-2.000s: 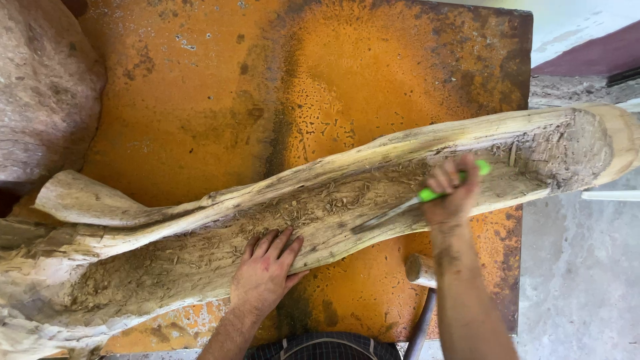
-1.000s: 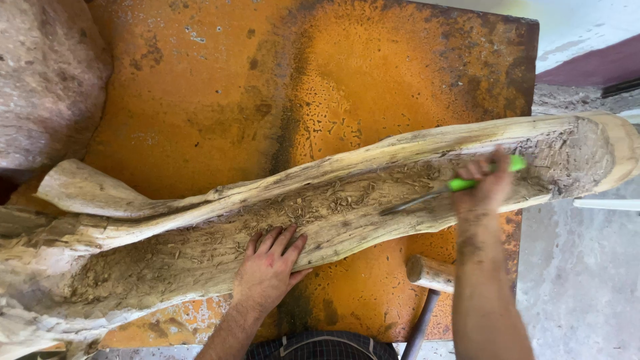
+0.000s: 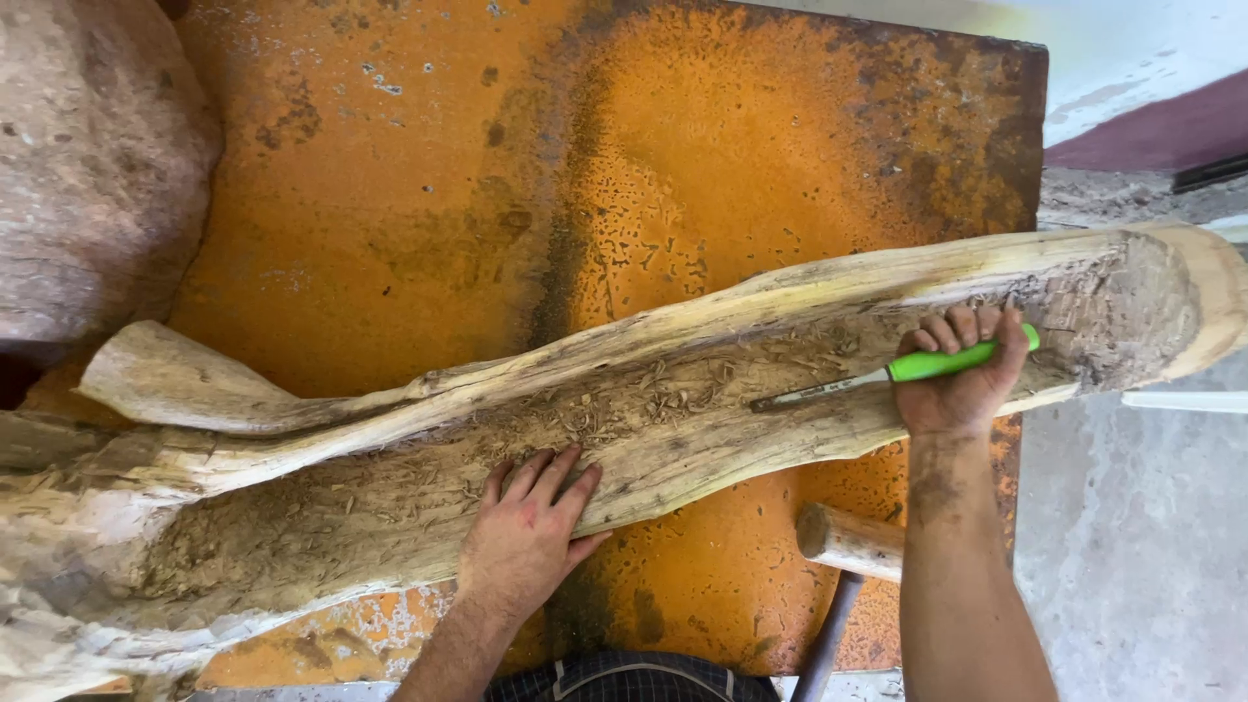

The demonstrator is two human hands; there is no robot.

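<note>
A long hollowed log point(image 3: 682, 468) lies slantwise across an orange, rust-stained table, its trough strewn with curled wood shavings point(image 3: 673, 395). My right hand point(image 3: 960, 375) is closed around the bright green handle of a chisel point(image 3: 824, 390). The metal blade points left, and its tip touches or is very near the inside of the trough by the near wall. My left hand point(image 3: 536, 517) rests with spread fingers on the near rim of the log, left of the blade, holding nothing.
The table point(image 3: 780, 146) shows worn paint. A wooden mallet point(image 3: 848, 541) lies by its near edge, partly behind my right forearm. A large brown rock or wood block point(image 3: 97, 166) stands at the upper left. A branch stub point(image 3: 195, 380) juts from the log. Grey floor point(image 3: 1131, 546) shows at right.
My right hand with the chisel moved right along the trough from two seconds ago to one second ago, and stays near the log's right part now. My left hand has stayed on the rim.
</note>
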